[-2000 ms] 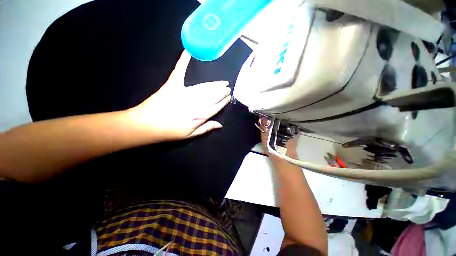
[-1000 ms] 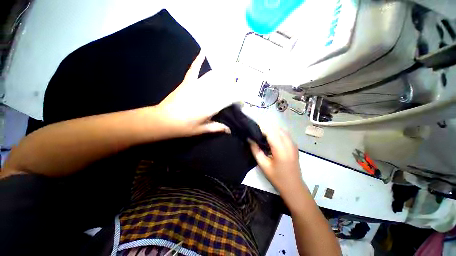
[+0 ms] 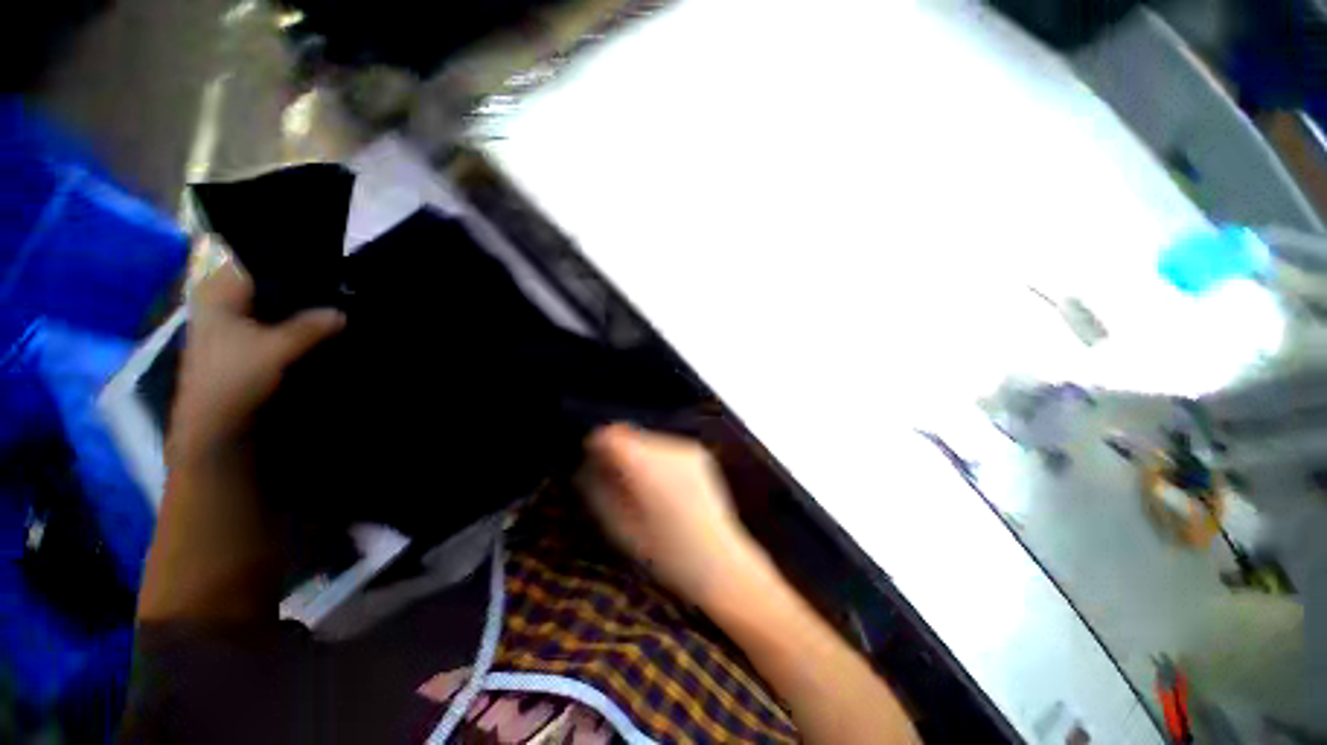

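Note:
Black cloth panels (image 3: 422, 364) lie over a pale surface at the left, beside my lap. My left hand (image 3: 240, 342) grips the black cloth at its left edge, thumb on top and the other fingers partly hidden by it. My right hand (image 3: 655, 495) is blurred, with curled fingers closed at the cloth's right end above the checked apron; its fingertips are hard to see. The sewing machine (image 3: 1281, 393) is cut off at the right edge, blurred, with the turquoise piece (image 3: 1215, 259) on it.
The white machine table (image 3: 815, 248) runs diagonally through the middle and right, its edge beside my right hand. Yellow-orange handles (image 3: 1196, 507) and red-orange handled snips (image 3: 1172, 699) lie near the machine. Blue material (image 3: 88, 233) is at the far left.
The view has swung left, so the machine is now at the right edge. Both hands and black cloth have moved off the tabletop to the left, and my left hand now grips cloth.

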